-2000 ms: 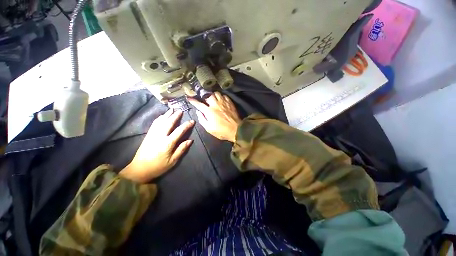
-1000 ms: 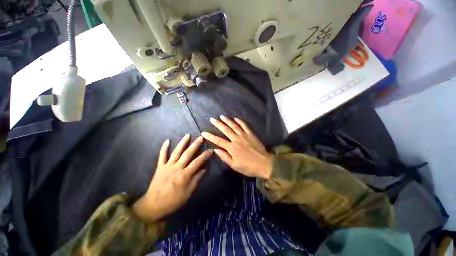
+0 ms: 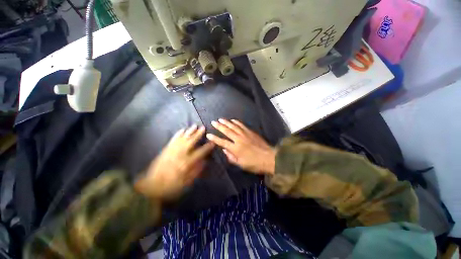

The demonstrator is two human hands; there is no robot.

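Note:
A large dark garment piece (image 3: 126, 126) lies over the machine table and down toward my lap. A thin dark seam (image 3: 199, 114) runs from the presser foot (image 3: 189, 95) toward my fingertips. My left hand (image 3: 177, 161), blurred, is flat on the cloth left of the seam with its fingers a little apart. My right hand (image 3: 243, 145) lies on the cloth right of the seam, fingers spread. Neither hand grips the cloth. The needle is too small to make out.
The cream sewing machine head (image 3: 288, 30) stands over the cloth, with ribbed tension knobs (image 3: 216, 63). A white lamp (image 3: 84, 87) hangs at left. Orange scissor handles (image 3: 361, 59) lie on the white table (image 3: 323, 101) at right. A pink packet (image 3: 394, 25) is beyond; dark cloth hangs at right.
Both hands have come back from the presser foot toward me along the seam. The cloth at left has shifted, and its folded edge near the foot no longer shows. My left hand is now blurred.

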